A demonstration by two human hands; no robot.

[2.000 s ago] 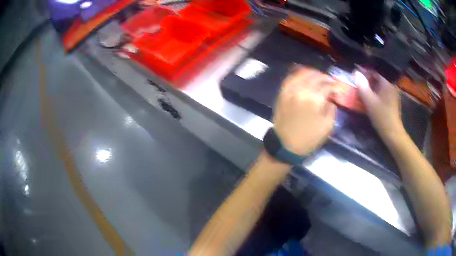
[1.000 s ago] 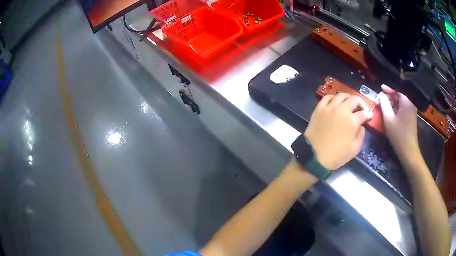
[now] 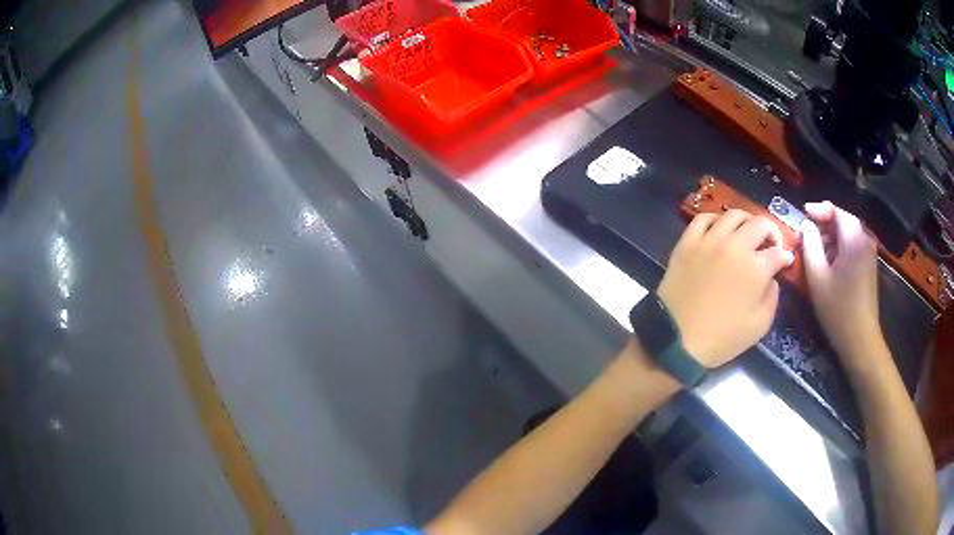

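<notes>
An orange-brown carrier strip (image 3: 720, 196) lies on the black pad (image 3: 654, 214), with small metal dots at its exposed left end. My left hand (image 3: 727, 282), with a dark watch at the wrist, has its fingers curled over the strip and holds it. My right hand (image 3: 845, 274) is at the strip's right part, thumb and fingertips close to my left fingertips. Any tiny part between the fingertips is too small or hidden to tell. A short whitish translucent holder (image 3: 785, 212) is just behind the strip, partly hidden by my right fingers.
Red bins (image 3: 450, 73) stand back left; one holds small metallic pieces (image 3: 549, 47). Another brown strip (image 3: 737, 110) lies behind the pad. A black camera or microscope column (image 3: 863, 105) stands close behind my right hand. A monitor (image 3: 246, 21) is at the far left.
The view has shifted, then steadied and sharpened. My hands have come closer together over the strip since the first frame; the strip's left end now shows. Little has changed in the last second.
</notes>
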